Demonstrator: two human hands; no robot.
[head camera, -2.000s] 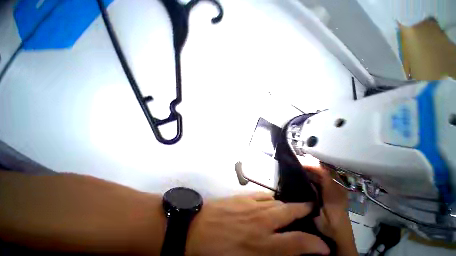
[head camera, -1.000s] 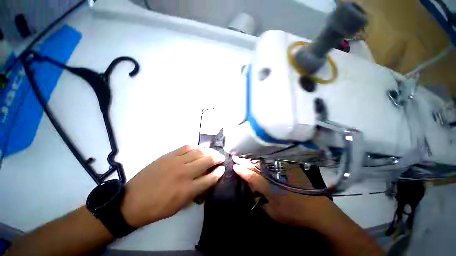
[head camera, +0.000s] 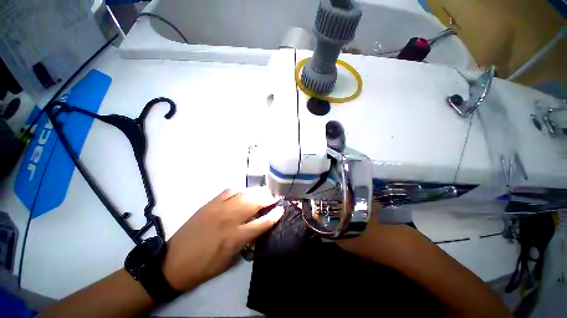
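Black cloth (head camera: 311, 273), probably trousers, runs from under the white sewing machine head (head camera: 298, 143) down to the bottom edge. My left hand (head camera: 214, 233), with a black watch on the wrist, has its fingertips on the cloth's left edge at the needle area. My right hand (head camera: 354, 239) is mostly hidden behind the machine head and its metal parts; its wrist and forearm show at the right. The needle and presser foot are hidden. I cannot tell what the right fingers do.
A black hanger (head camera: 142, 146) lies on the white machine table (head camera: 205, 105) at the left, partly over a blue plate (head camera: 68, 143). A grey knurled post (head camera: 326, 49) with a yellow ring stands on the machine. A dark thread cone (head camera: 415, 48) is behind. Black scissors (head camera: 531, 248) lie at the right.
The view has swung so that the machine head is seen from above. Both hands stay at the cloth by the needle area; the right fingers, visible a second ago, are now hidden.
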